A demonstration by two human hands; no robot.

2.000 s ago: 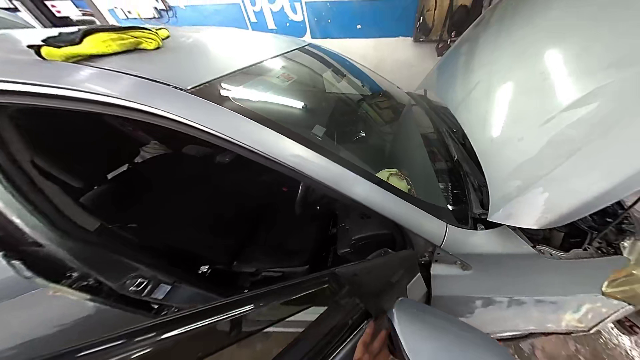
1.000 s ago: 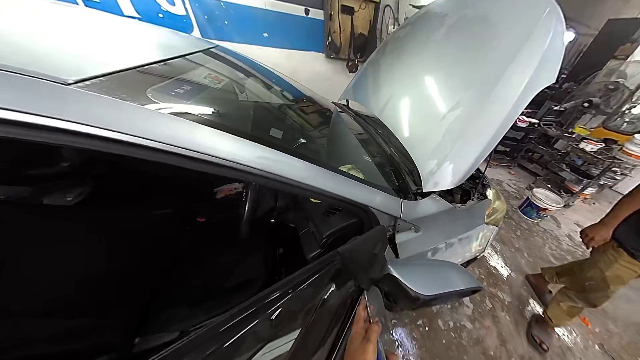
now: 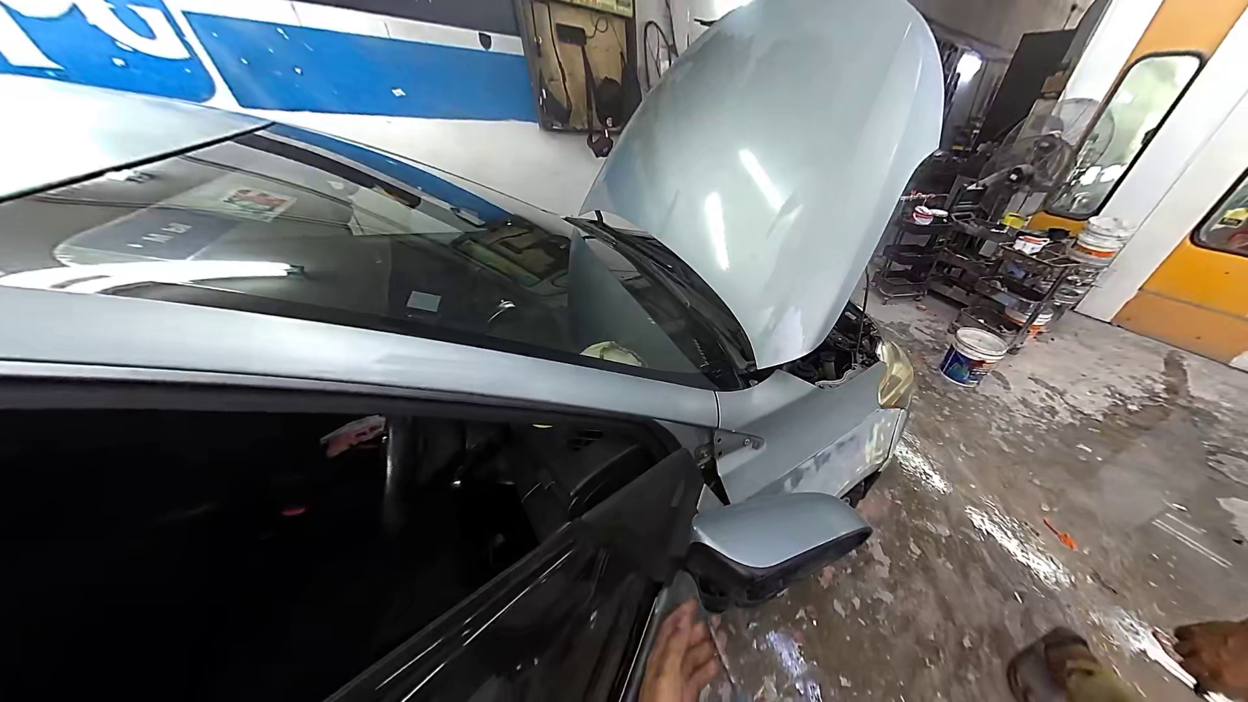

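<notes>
At the bottom centre, my right hand [image 3: 680, 655] is on the front edge of a car door [image 3: 546, 609], just below the side mirror [image 3: 780, 531], with its fingers curled against the grey metal. My left hand is not in view. The door stands ajar, with a gap between it and the grey front fender [image 3: 829, 439], which has patchy, dull areas. Dark side glass [image 3: 244, 546] fills the lower left. Beyond it lie the windshield [image 3: 390, 263] and the raised hood [image 3: 760, 156], and a yellowish covering sits over the headlight [image 3: 895, 375].
A paint bucket [image 3: 973, 356] stands on the wet, stained floor near a black rack [image 3: 1014, 283] with several containers. A fan [image 3: 1048, 156] is behind it. Another person's feet [image 3: 1063, 668] show at the lower right. A blue and white wall [image 3: 380, 68] runs behind the car.
The view has swung right and nearer the front of the car. My right hand stays by the door edge under the mirror. The other person is now mostly out of the frame.
</notes>
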